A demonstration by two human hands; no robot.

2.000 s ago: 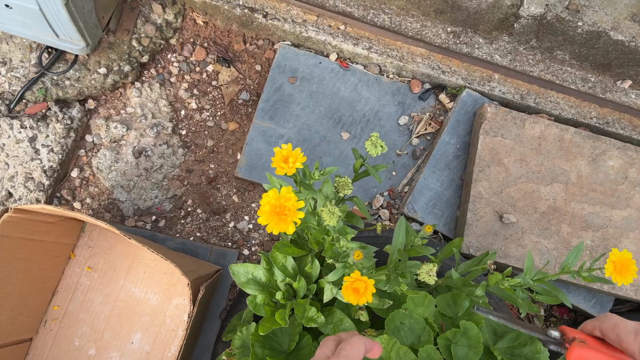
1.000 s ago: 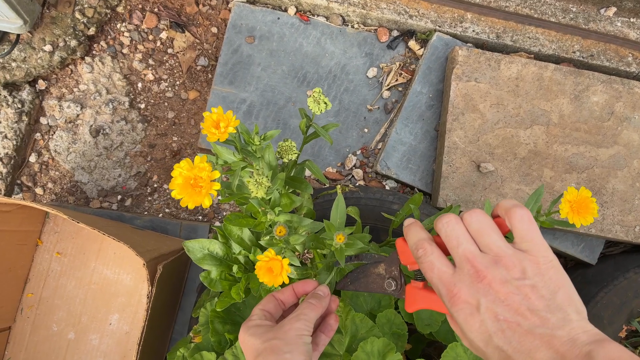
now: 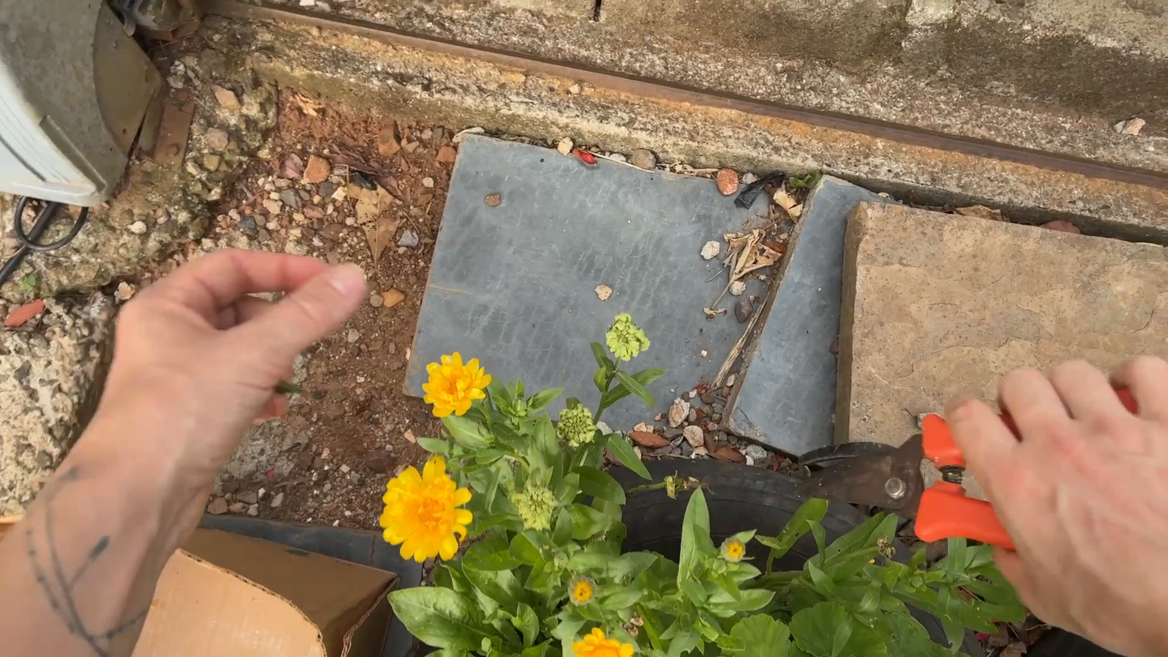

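My left hand [image 3: 214, 351] is raised over the soil at the left, thumb and forefinger pinched, with a small green plant piece [image 3: 288, 388] showing from its curled fingers. At the right, my right hand [image 3: 1081, 493] grips orange-handled pruning shears [image 3: 954, 484], their dark blades pointing left above the leaves. Between the hands grows a leafy calendula plant [image 3: 566, 520] with yellow-orange blooms [image 3: 426, 509], small opening buds [image 3: 581, 590] and pale green seed heads [image 3: 627, 337]. Part of the plant is cut off by the bottom edge.
A cardboard box [image 3: 228, 607] stands at the lower left. Grey slabs [image 3: 547, 265] and a thick tan stone slab [image 3: 995, 310] lie behind the plant. A black rubber rim [image 3: 693, 502] curves around it. A pale appliance-like casing [image 3: 55, 119] with a cable is at upper left.
My left hand has left the plant stems and moved left and up over the soil. The shears in my right hand have moved right, away from the stems. The view has shifted.
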